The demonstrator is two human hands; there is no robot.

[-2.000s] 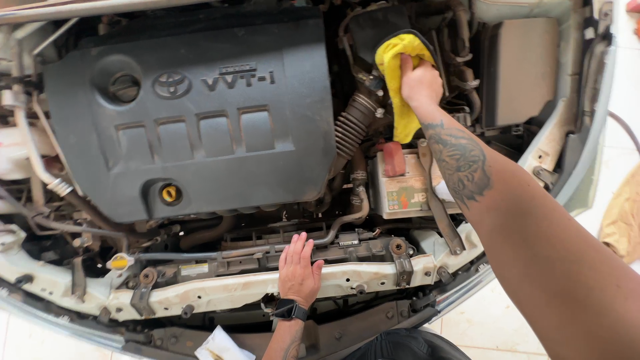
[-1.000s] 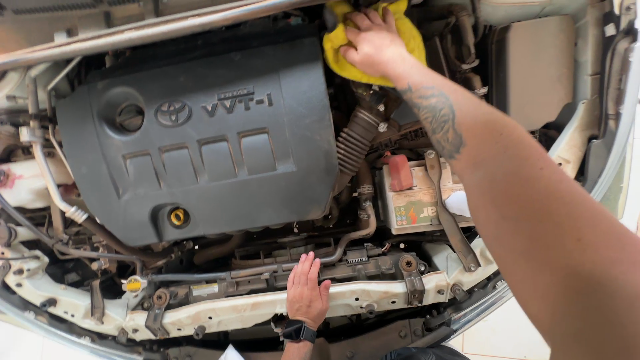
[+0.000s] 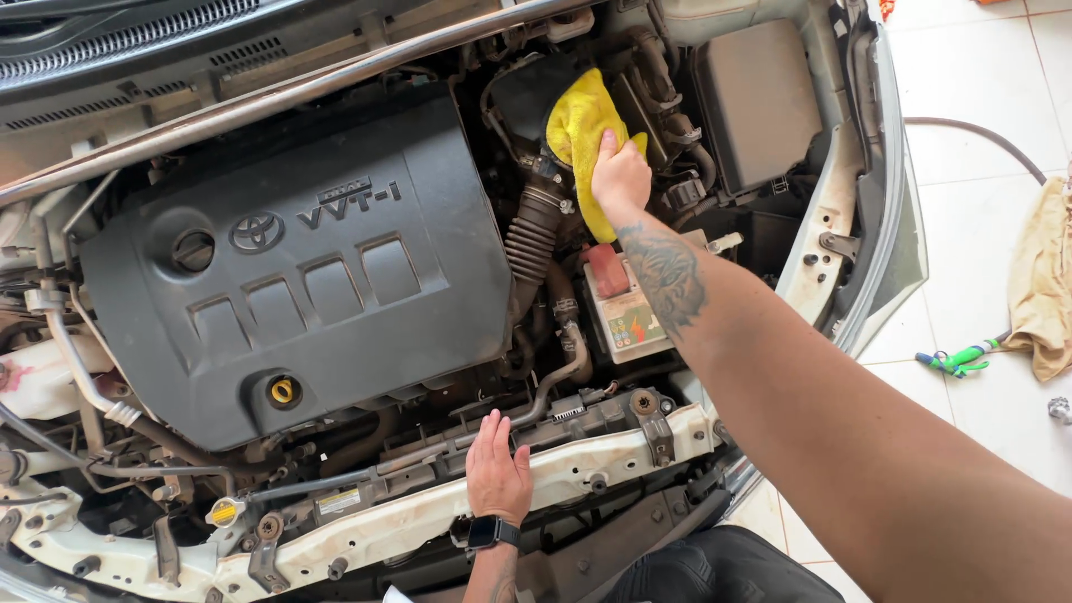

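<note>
A yellow microfiber cloth [image 3: 582, 126] is gripped in my right hand [image 3: 622, 176] and lies partly over the black air filter housing [image 3: 523, 96]. Below that hand is the car battery [image 3: 632, 322] with a red terminal cover [image 3: 607, 270]; my forearm hides part of it. The ribbed air intake hose [image 3: 532, 239] runs down to the left of the cloth. My left hand [image 3: 499, 473], with a watch at its wrist, rests palm down on the white radiator support [image 3: 586, 465], fingers flat and thumb apart. A dark plastic engine cover [image 3: 310, 276] spans the left of the bay.
A metal bar [image 3: 276, 88] crosses the upper left, along the rear of the bay. A fuse box cover [image 3: 758, 105] sits at upper right. On the tiled floor at right are a green and blue hose nozzle [image 3: 956, 360], a hose [image 3: 976, 126] and a beige cloth [image 3: 1043, 276].
My right hand moved with the cloth towards the engine cover's top corner, then back right and down onto the air filter housing. My left hand has stayed on the front support.
</note>
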